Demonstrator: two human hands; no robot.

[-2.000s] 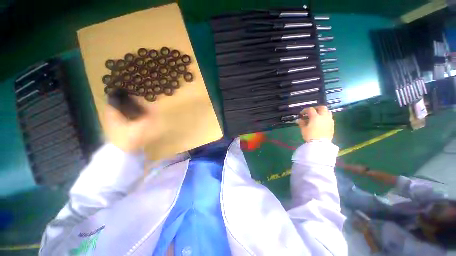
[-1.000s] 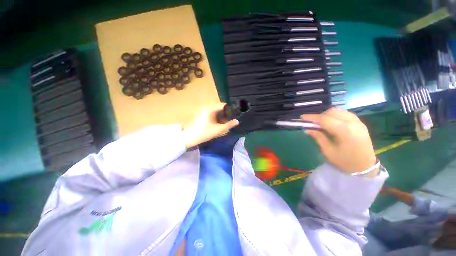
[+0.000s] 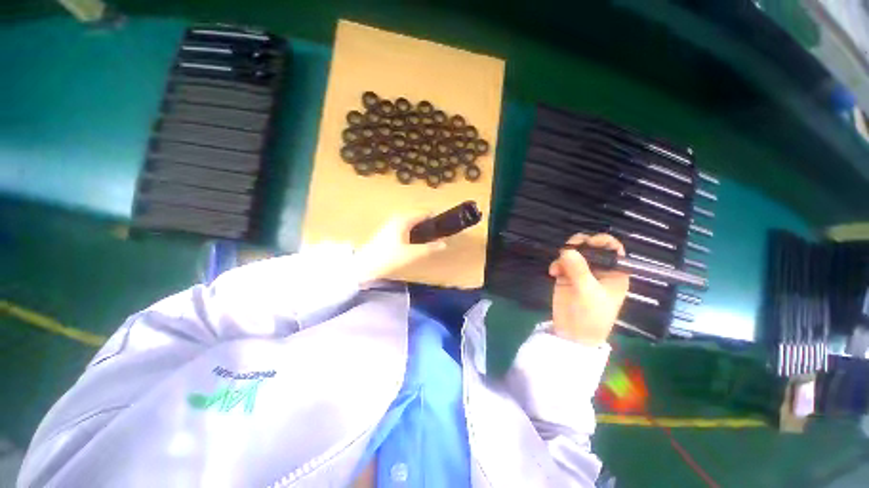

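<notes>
My left hand (image 3: 389, 250) holds a short black grip (image 3: 446, 224) over the near part of the tan cardboard (image 3: 381, 214), its end pointing up and right. My right hand (image 3: 589, 291) holds a rod unit (image 3: 657, 271), dark at the fingers with a silver tube pointing right, above the right-hand parts tray (image 3: 562, 172). The two parts are apart. Many small dark rings (image 3: 416, 140) lie loose in one cluster on the cardboard, beyond my left hand.
The left-hand ribbed tray (image 3: 205, 148) holds a few rods at its far end. More rods with silver ends (image 3: 802, 355) lie at the far right. A blurred red-yellow object (image 3: 624, 386) and a yellow floor line (image 3: 681, 420) lie below the bench.
The view has swung, so the bench items sit further right. My right hand now holds the rod unit over the tray, its silver tube pointing right. My left hand still holds the grip.
</notes>
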